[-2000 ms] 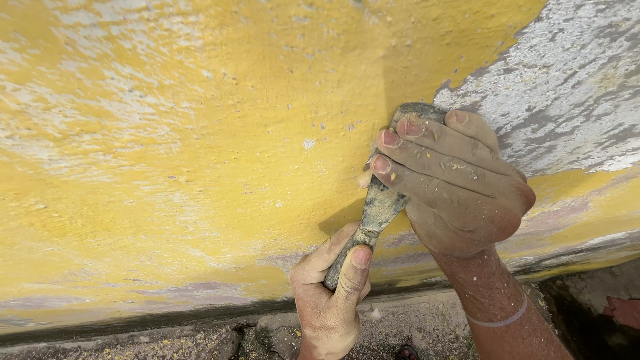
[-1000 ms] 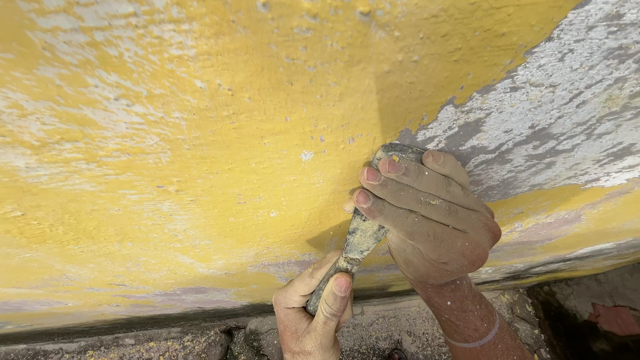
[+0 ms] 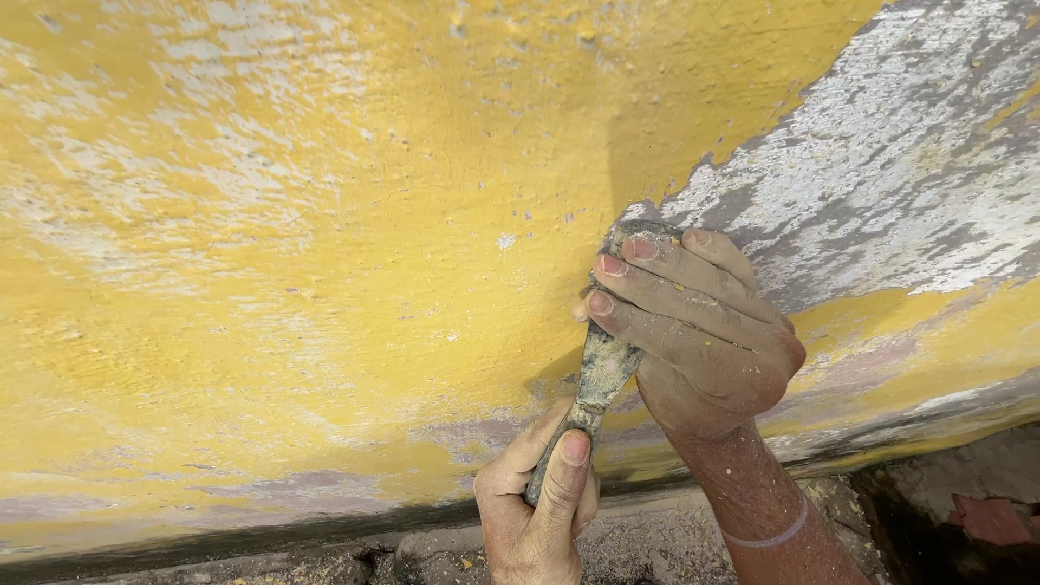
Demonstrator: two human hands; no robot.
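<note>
My left hand [image 3: 538, 504] is closed around the handle of a paint scraper [image 3: 605, 366], a worn tool crusted with old paint. The fingers of my right hand [image 3: 707, 333] lie flat over the scraper's wide blade and press it toward the wall; the thumb is mostly hidden. The blade's far end meets the yellow painted wall [image 3: 406, 268] at the tip of a bare white and grey patch [image 3: 861, 154]. Dust and yellow flakes cover my right hand, and a thin pale band circles that wrist.
Rough masonry ground [image 3: 650, 528] strewn with paint chips runs along the wall's dark foot. A reddish broken piece [image 3: 991, 520] lies in a dark recess at the lower right. Scuffed pale streaks [image 3: 227, 154] mark the wall at the upper left.
Both hands keep hold of the scraper. The blade's end, beside the bare patch's edge before, is now at its tip, and bare surface shows there where yellow paint was. The view has shifted somewhat.
</note>
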